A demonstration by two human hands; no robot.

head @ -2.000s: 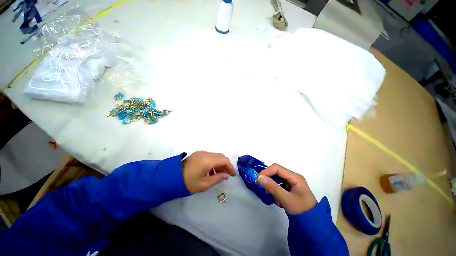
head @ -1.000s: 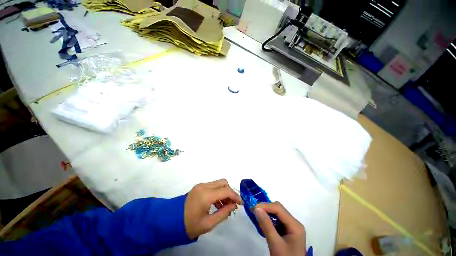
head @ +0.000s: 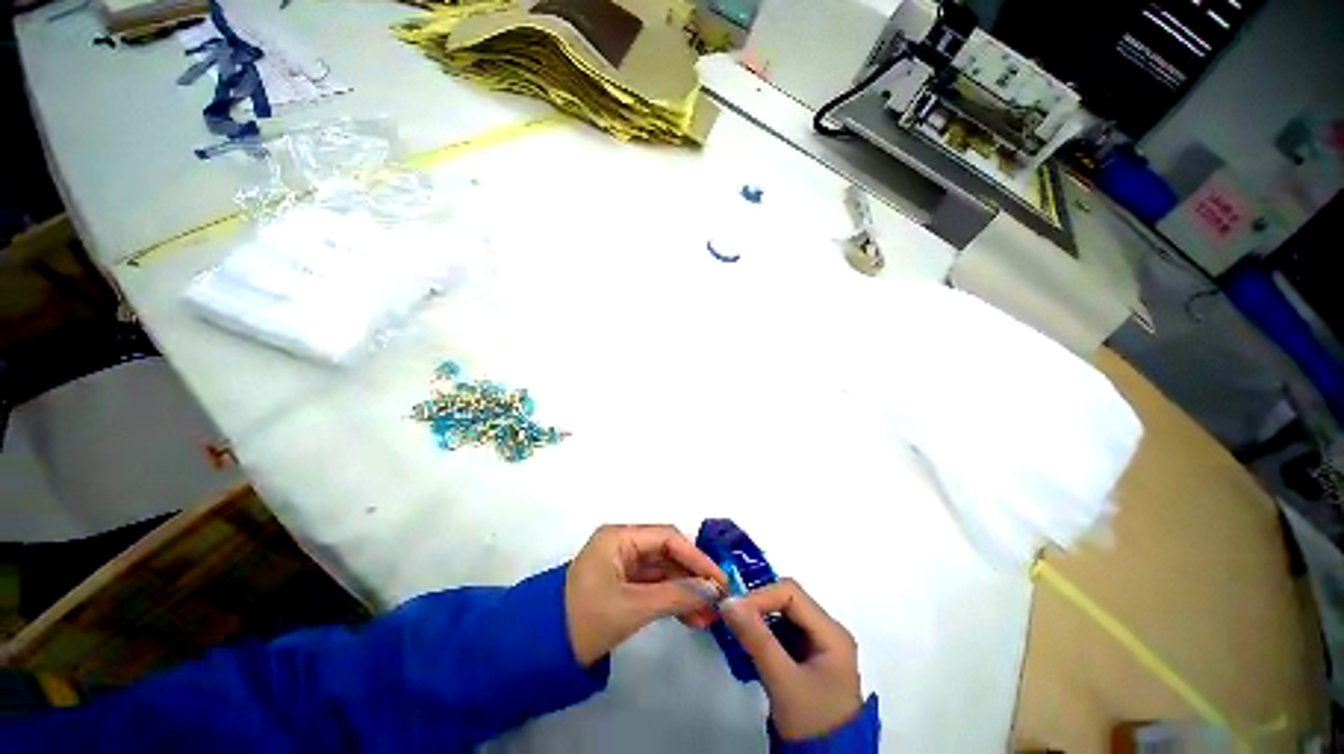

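Observation:
My left hand (head: 641, 592) and my right hand (head: 796, 648) meet at the bottom centre. A glossy dark blue tape wad (head: 733, 557) lies under my right fingers, held in that hand. My left thumb and forefinger pinch a tiny piece of metal hardware (head: 718, 591) against the wad; it is mostly hidden by the fingertips. A heap of gold and turquoise-blue hardware (head: 487, 417) lies on the white-covered table (head: 634, 457), up and left of my hands.
A clear plastic bag with white contents (head: 317, 280) lies at left. White sheets (head: 1017, 405) are heaped at right beside a brown board (head: 1150, 589). A white bottle (head: 737, 224), a metal clip (head: 862, 243), yellow-edged panels (head: 590, 74) and a machine (head: 988, 103) are further back.
The view has tilted up, showing the panels and machine, and the blue tape roll and scissors have left it. My left fingertips have moved in to meet my right fingertips at the wad.

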